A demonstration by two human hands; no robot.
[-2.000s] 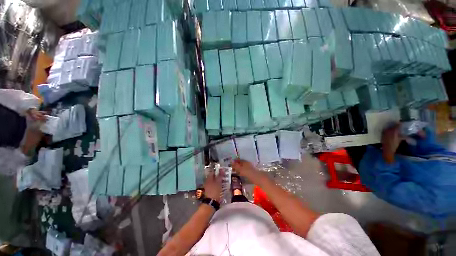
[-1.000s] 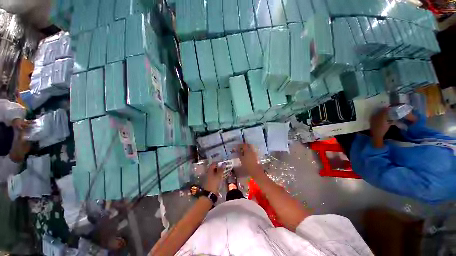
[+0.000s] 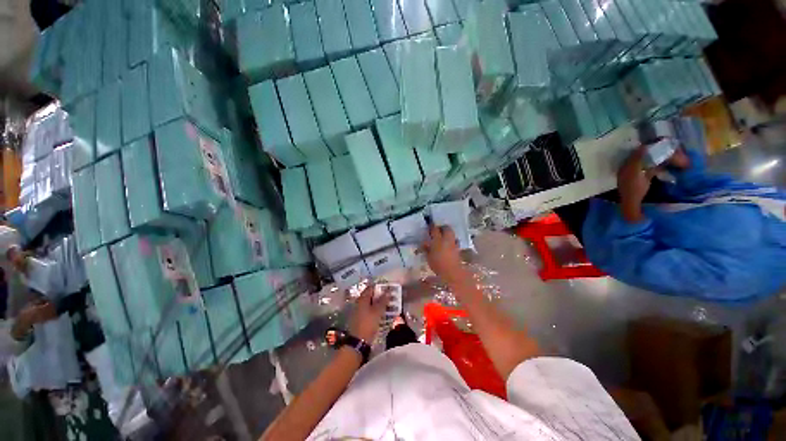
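Note:
My left hand [image 3: 369, 312] holds a short white label strip [image 3: 390, 299] with dark bars, low in front of me. Packed mailers [image 3: 374, 238] stand in a row along the edge of the teal box stack. The mailers at the left of the row carry small black barcode labels [image 3: 380, 260]. My right hand [image 3: 442, 250] touches the face of the mailer [image 3: 453, 217] at the right end of the row. Whether a label is under its fingers cannot be seen.
Large stacks of teal product boxes [image 3: 325, 114] rise ahead and left. A red stool [image 3: 466, 349] stands by my legs, another red stool [image 3: 560, 250] farther right. A person in blue [image 3: 681, 245] is at the right, a brown carton [image 3: 681, 357] below. Other hands work at far left.
My right hand has moved right along the row of mailers. The strip in my left hand is now held more upright. The view has shifted right and tilted.

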